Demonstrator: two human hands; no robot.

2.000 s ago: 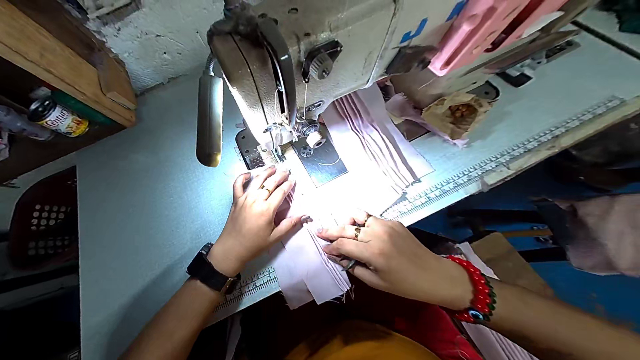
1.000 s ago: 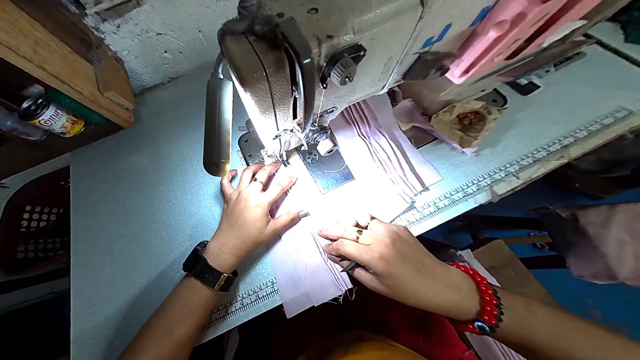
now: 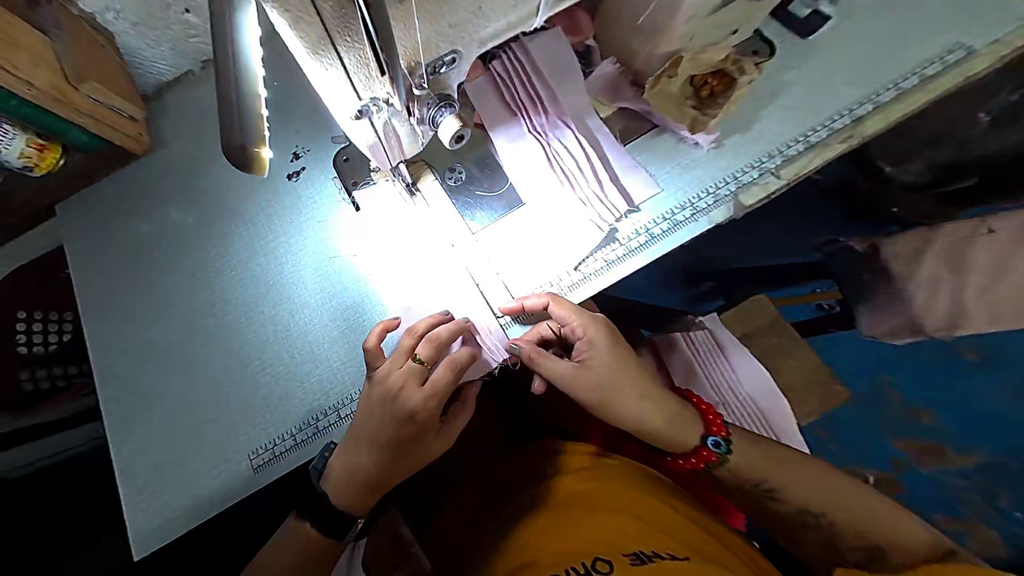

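Note:
A pale pink fabric strip (image 3: pixel 432 264), partly washed out by the lamp, runs from beneath the presser foot (image 3: pixel 406 182) of a sewing machine (image 3: pixel 352 72) to the table's front edge. My left hand (image 3: pixel 420 384) lies with bent, spread fingers on the strip's near end. At that end's right corner, beside loose threads, my right hand (image 3: pixel 588 352) has thumb and forefinger apart; whether its other fingers hold the fabric cannot be told. Right of the needle area rests a pleated pink fabric piece (image 3: pixel 560 128).
A ruler tape (image 3: pixel 688 212) follows the table's front edge. A lit lamp (image 3: pixel 242 96) hangs left of the machine head. A brown paper bag (image 3: pixel 704 88) sits at the back right. Another pleated piece (image 3: pixel 736 376) lies below the table by my right forearm. A wooden shelf (image 3: pixel 72 72) stands at left.
Both hands have moved down the strip, away from the needle, to its near end. My right hand's thumb and forefinger have parted. The view has moved closer to the table.

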